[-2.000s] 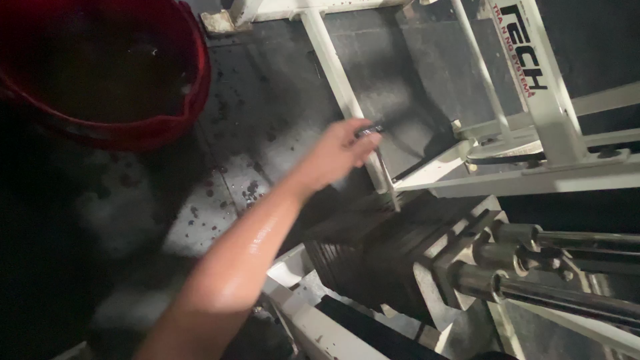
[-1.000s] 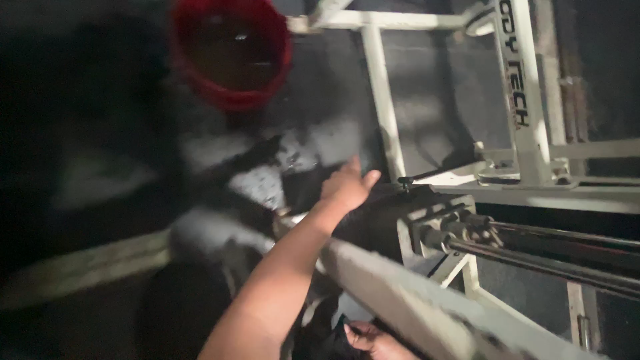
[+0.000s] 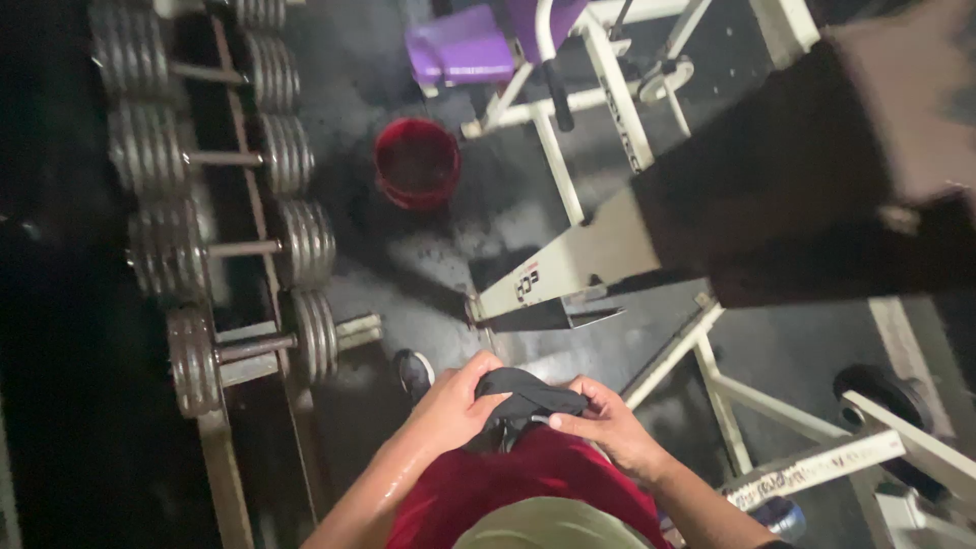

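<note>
A piece of black cloth (image 3: 526, 393) stretches between both hands in front of my red shorts. My left hand (image 3: 457, 404) grips its left end, with the thumb on top of the fabric. The right end is pinched between the thumb and fingers of my right hand (image 3: 610, 427). Part of the cloth hangs down in dark folds, and what lies beneath it is hidden.
A rack of metal dumbbells (image 3: 252, 248) runs along the left. Farther ahead a red bucket (image 3: 417, 164) stands on the dark floor, near a purple padded seat (image 3: 461, 46). White steel gym machine frames (image 3: 557, 267) fill the right side.
The view has swung widely, now taking in the dumbbell rack. My left hand, earlier reaching out over the machine, has come back to my body and both hands now hold the black cloth.
</note>
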